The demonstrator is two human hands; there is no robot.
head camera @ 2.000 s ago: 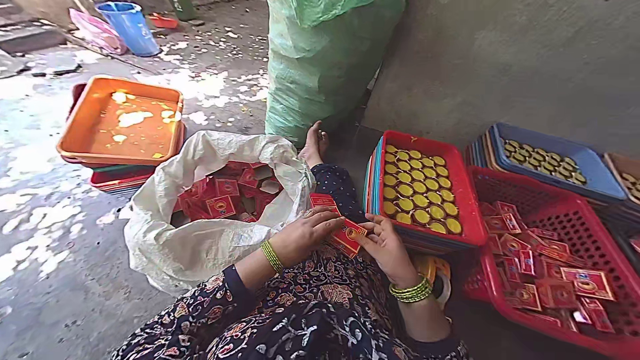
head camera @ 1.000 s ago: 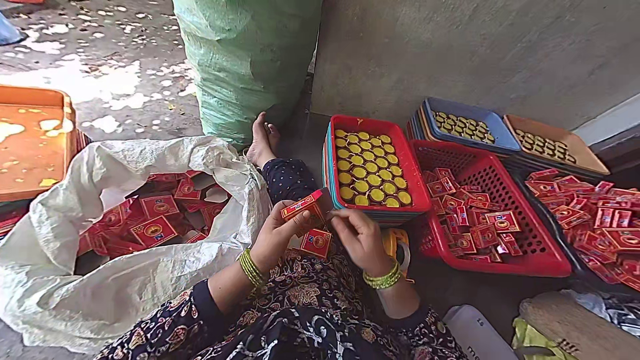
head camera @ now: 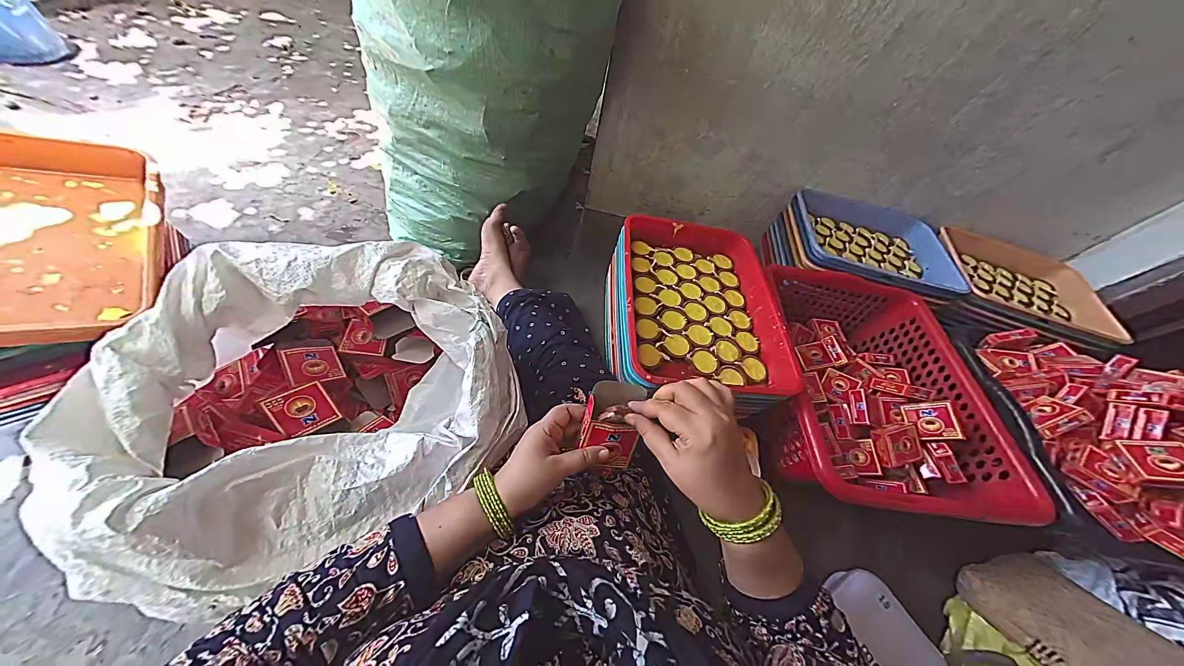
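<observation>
My left hand (head camera: pixel 546 455) holds a small red printed cardboard box (head camera: pixel 611 442) above my lap, its flap raised. The fingertips of my right hand (head camera: pixel 694 437) are pinched at the box's open top; what they hold is mostly hidden. A white woven sack (head camera: pixel 277 536) to my left contains many flat red boxes (head camera: pixel 302 408). Just beyond my hands, a red tray (head camera: pixel 782 356) on a stack of trays holds rows of round yellow-topped pieces (head camera: pixel 691 291). At its right stands a red perforated plastic basket (head camera: pixel 980 435) with filled-out red boxes (head camera: pixel 895 444) inside.
A tall green sack (head camera: pixel 462 111) stands by my foot. Orange trays (head camera: pixel 79 324) are stacked far left. A blue tray (head camera: pixel 934 264) and a tan tray (head camera: pixel 1091 301) of round pieces line the wall. More red boxes (head camera: pixel 1124 416) are heaped at the right edge.
The view has swung right. My left hand held two red cardboard pieces earlier; one box with its flap raised now shows there. My right fingers have come to its open top.
</observation>
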